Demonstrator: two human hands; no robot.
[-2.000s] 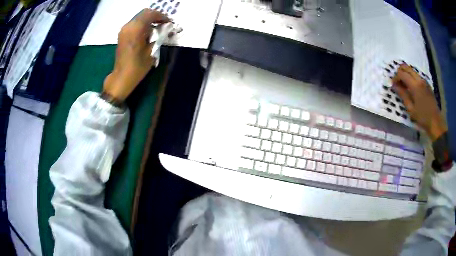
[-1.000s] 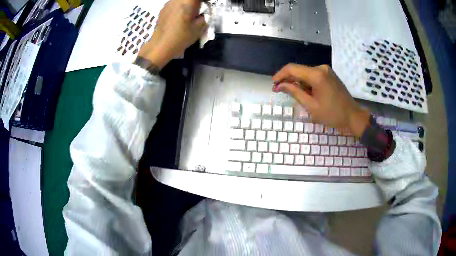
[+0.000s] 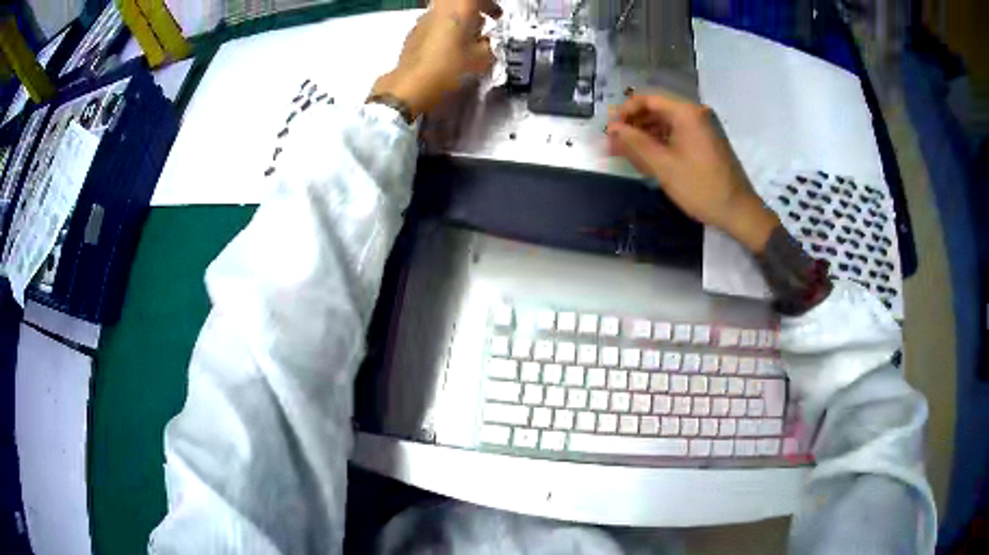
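Observation:
A black blocky fixture (image 3: pixel 562 78) stands on the silver-grey metal plate (image 3: pixel 493 125) at the top centre. My left hand (image 3: pixel 447 52) is at the left side of the plate, left of the fixture, its fingers near the top edge; what it holds cannot be made out. My right hand (image 3: pixel 685 146) is over the plate, right of and below the fixture, thumb and forefinger pinched together; any part between them is too small to tell. Small dark parts (image 3: pixel 840 222) lie in rows on the right white sheet (image 3: pixel 748 81). Other parts (image 3: pixel 291 121) lie on the left white sheet (image 3: pixel 233 108).
A backlit white keyboard (image 3: pixel 640 385) is on a tray with a curved white edge (image 3: pixel 553 493), near my body. A black strip (image 3: pixel 521 201) separates it from the plate. Blue trays (image 3: pixel 103 233) with a loose paper (image 3: pixel 54 206) stand left, beyond the green mat (image 3: pixel 195 260).
My right hand has moved from the parts sheet, across the keyboard, to the plate beside the fixture. My left hand has moved right from the left sheet to the plate. The view has shifted forward.

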